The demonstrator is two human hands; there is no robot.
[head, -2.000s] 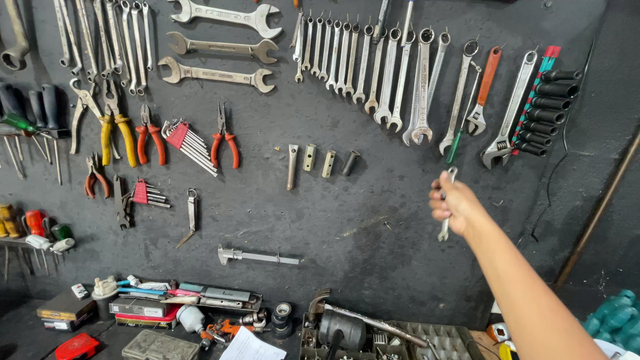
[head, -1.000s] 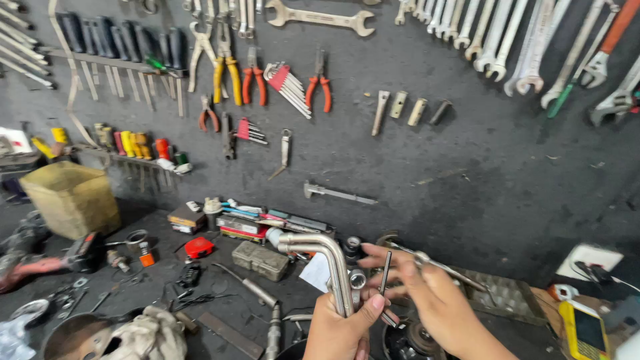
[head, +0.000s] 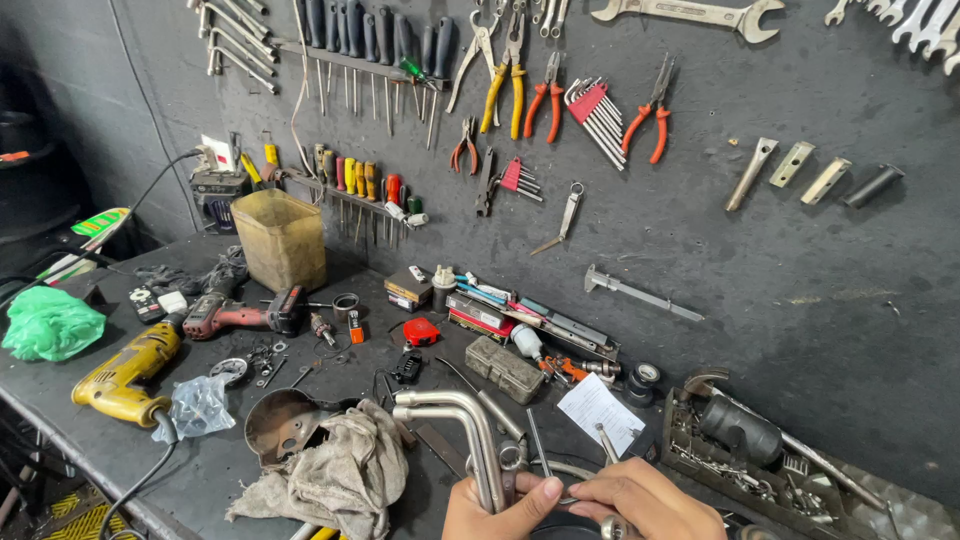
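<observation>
My left hand [head: 499, 514], at the bottom centre, grips two L-shaped tubular metal wrenches [head: 480, 442] side by side. A wrench with a ring end [head: 510, 456] stands behind its thumb. By the thumb tip rises a thin metal rod [head: 538, 442]; which hand bears it is unclear. My right hand [head: 649, 502] is close on the right, its fingertips pinching a small metal piece [head: 568, 501] beside the left thumb. A slim metal tool [head: 607, 444] sticks up behind the right fingers, and a round metal end [head: 615, 527] shows below them. Much of these tools is hidden by the fingers.
On the black bench lie a grey rag [head: 337, 480], a yellow power drill [head: 131, 371], a red cordless tool [head: 240, 316], a paper sheet [head: 600, 411] and a metal parts tray [head: 705, 472] with a hammer. Screwdrivers [head: 370, 37], pliers [head: 507, 79] and a caliper [head: 641, 292] hang on the wall.
Two seconds ago a hand was up at the hanging wrenches, holding one; both hands are now low over the bench with metal tools. The view has swung left and down.
</observation>
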